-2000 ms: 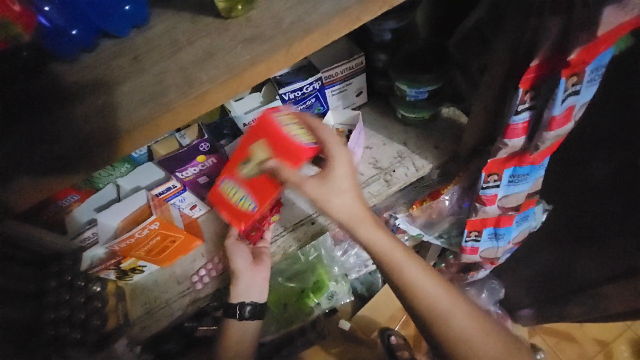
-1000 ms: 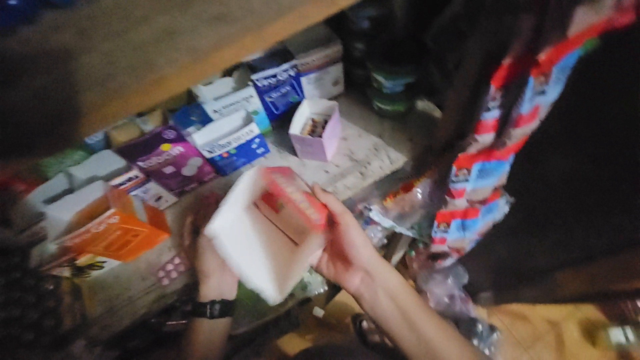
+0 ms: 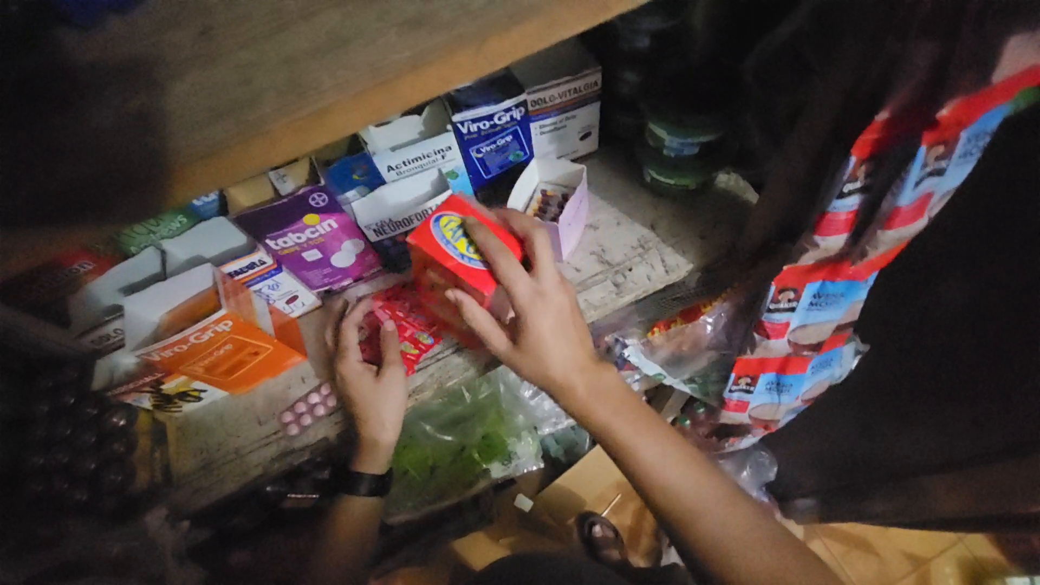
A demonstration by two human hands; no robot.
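Note:
My right hand (image 3: 532, 305) grips a red cardboard box (image 3: 459, 244) with a yellow and blue emblem, tilted above the front part of a wooden shelf. Just left of the box, my left hand (image 3: 372, 366) has its fingers curled around the left end of some red printed sachets (image 3: 410, 329); a black band is on that wrist. Behind the red box stands a white and blue carton (image 3: 402, 213), partly covered by it. To its right is an open pale pink box (image 3: 567, 213) holding small dark items.
Medicine cartons line the shelf: a purple box (image 3: 313, 240), an orange box (image 3: 223, 353) and a dark blue one (image 3: 491, 134). A pink blister pack (image 3: 309, 409) lies near the shelf edge. An upper wooden shelf (image 3: 390, 65) overhangs them. Sachet strips (image 3: 812, 313) hang at right.
The red box, turned with its open end toward the camera one second ago, now shows its printed face and sits in my right hand alone. My left hand has come away from it to the red sachets.

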